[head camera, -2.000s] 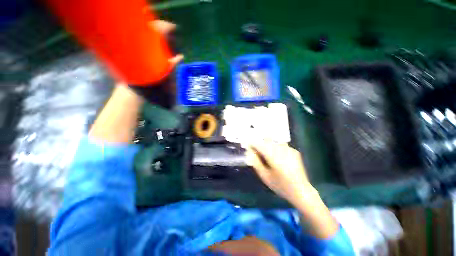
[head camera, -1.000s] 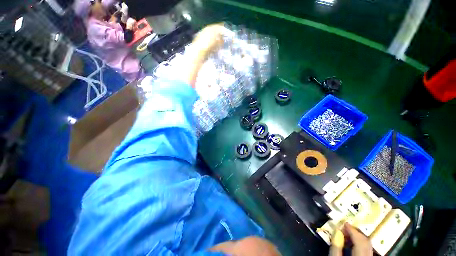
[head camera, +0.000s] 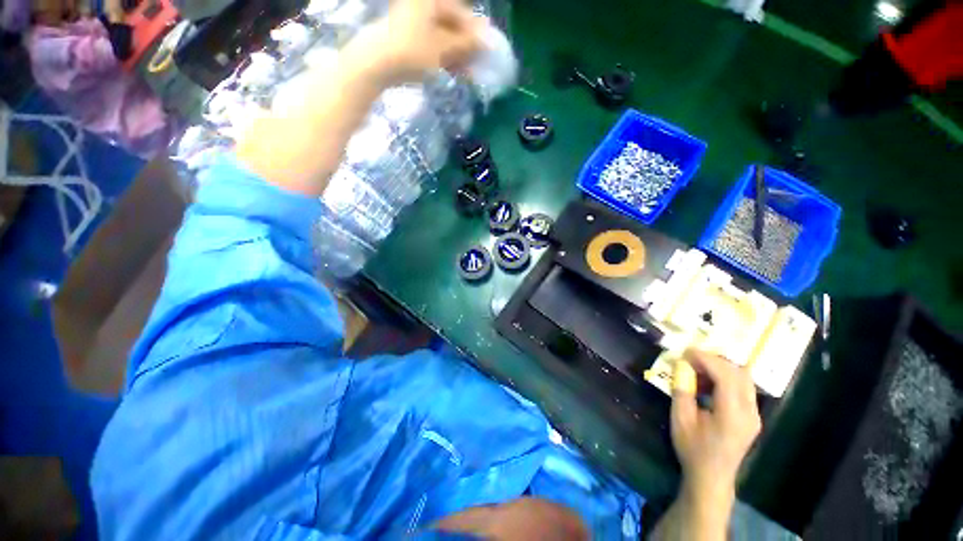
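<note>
My right hand (head camera: 718, 412) is at the near edge of the white fixture (head camera: 729, 322), its fingers closed around the small yellow fixture piece (head camera: 684, 376). The fixture sits on a black base (head camera: 597, 317) with an orange-tan ring (head camera: 615, 254) at its left. No black part shows in the fixture. My left hand (head camera: 435, 37) is blurred at the top, over the clear blister trays (head camera: 385, 143). A whitish, see-through thing is at its fingertips; whether it is held is unclear. Several black round parts (head camera: 512, 252) lie left of the base.
Two blue bins stand behind the fixture: one holds silver bits (head camera: 642, 174), the other (head camera: 776, 235) has a dark thin tool in it. Slim tweezers (head camera: 825, 330) and a black parts tray (head camera: 861, 423) are at right. The red-black screwdriver (head camera: 929, 53) shows top right. Cartons (head camera: 116, 275) stand left.
The view has shifted after turning left. My left hand released the screwdriver, reached to the clear trays and now appears higher, near their right end. My right hand stays at the fixture.
</note>
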